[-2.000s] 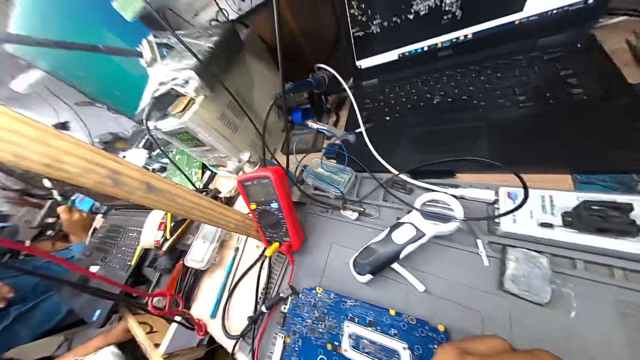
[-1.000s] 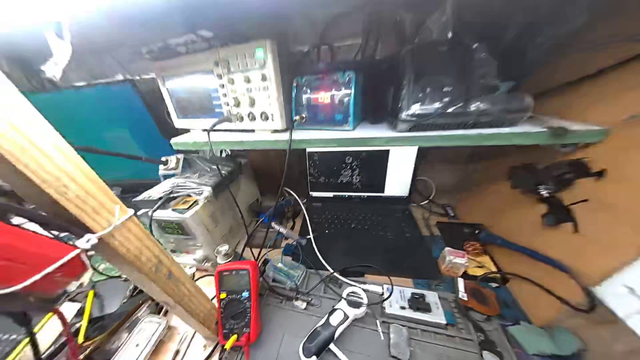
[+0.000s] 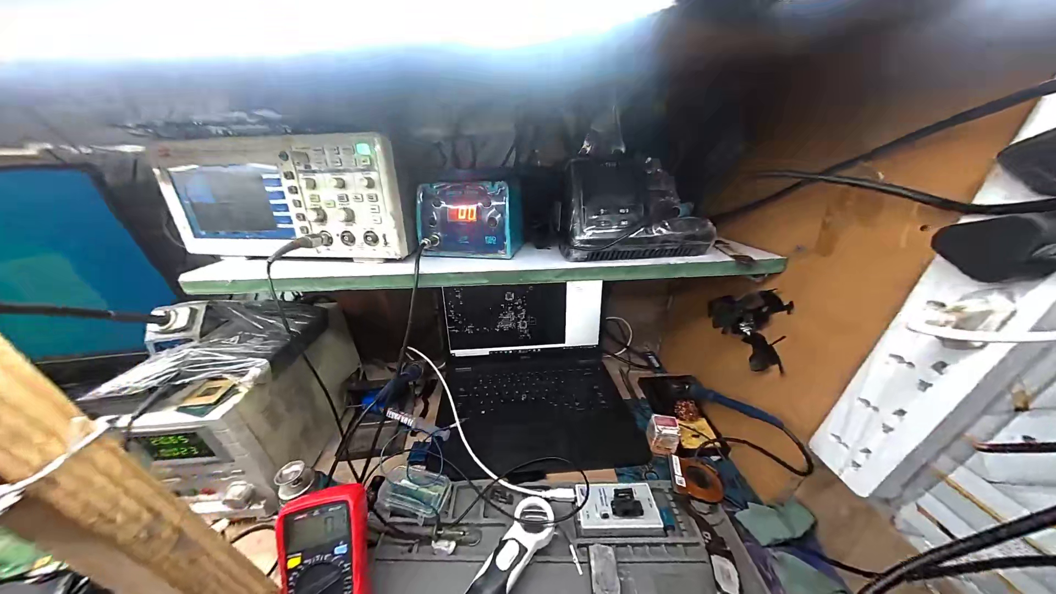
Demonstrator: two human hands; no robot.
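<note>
Neither of my hands shows in the head view. At the lower middle a white and black handheld magnifier (image 3: 518,540) lies on the grey work mat (image 3: 429,569). Left of it rests a red digital multimeter (image 3: 323,540). A white programmer box with a black socket (image 3: 619,507) sits right of the magnifier, a cable at its left side. Behind the mat stands a black laptop (image 3: 540,404), open, with a board layout on its screen. A small clear plastic box (image 3: 412,492) lies between the multimeter and the magnifier.
An oscilloscope (image 3: 280,198), a blue station with a lit display (image 3: 468,216) and a plastic-wrapped black device (image 3: 627,210) stand on the shelf (image 3: 495,272). A bench power supply (image 3: 239,412) is at left. A wooden post (image 3: 99,487) crosses the lower left; a power strip (image 3: 932,371) is at right.
The view has swung up and right. My fingers and the blue circuit board, at the bottom edge two seconds ago, are out of view now.
</note>
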